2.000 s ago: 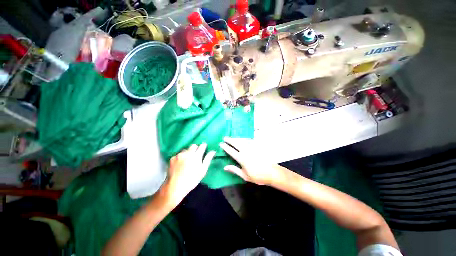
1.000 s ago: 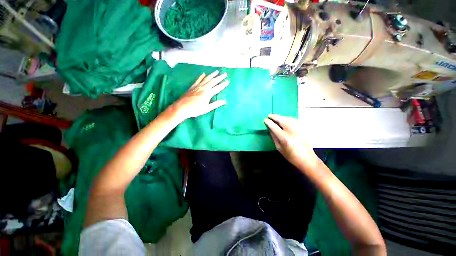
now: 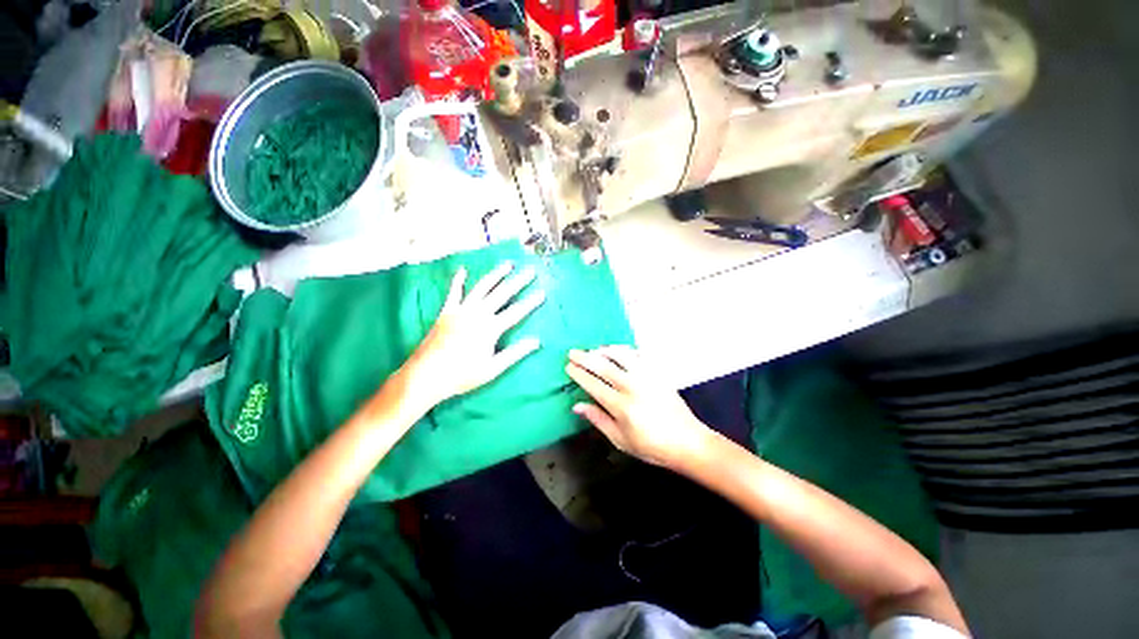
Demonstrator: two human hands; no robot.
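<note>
A green cloth panel (image 3: pixel 337 337) lies on the white machine table, its upper right part under the needle area (image 3: pixel 546 243) of the cream JACK sewing machine (image 3: pixel 650 137). A small pale logo (image 3: pixel 250 413) shows near its left end. My left hand (image 3: pixel 472 337) lies flat on the cloth, fingers spread, left of and below the needle. My right hand (image 3: pixel 631 406) is at the cloth's lower right edge, fingertips on it; whether they pinch it is unclear. Faint lines of a patch pocket show on the cloth near the needle.
A metal bowl (image 3: pixel 297 150) of small green pieces stands left of the machine. A heap of green cloth (image 3: pixel 106 293) is at far left. Dark thread snips (image 3: pixel 757 232) lie on the bed. Red bottles (image 3: pixel 437 48) stand behind. A black slatted item (image 3: pixel 1018 431) is at right.
The view has shifted, so the machine and bowl show lower and further left. The cloth appears more tilted. My left hand is still flat on it and my right hand still at its edge.
</note>
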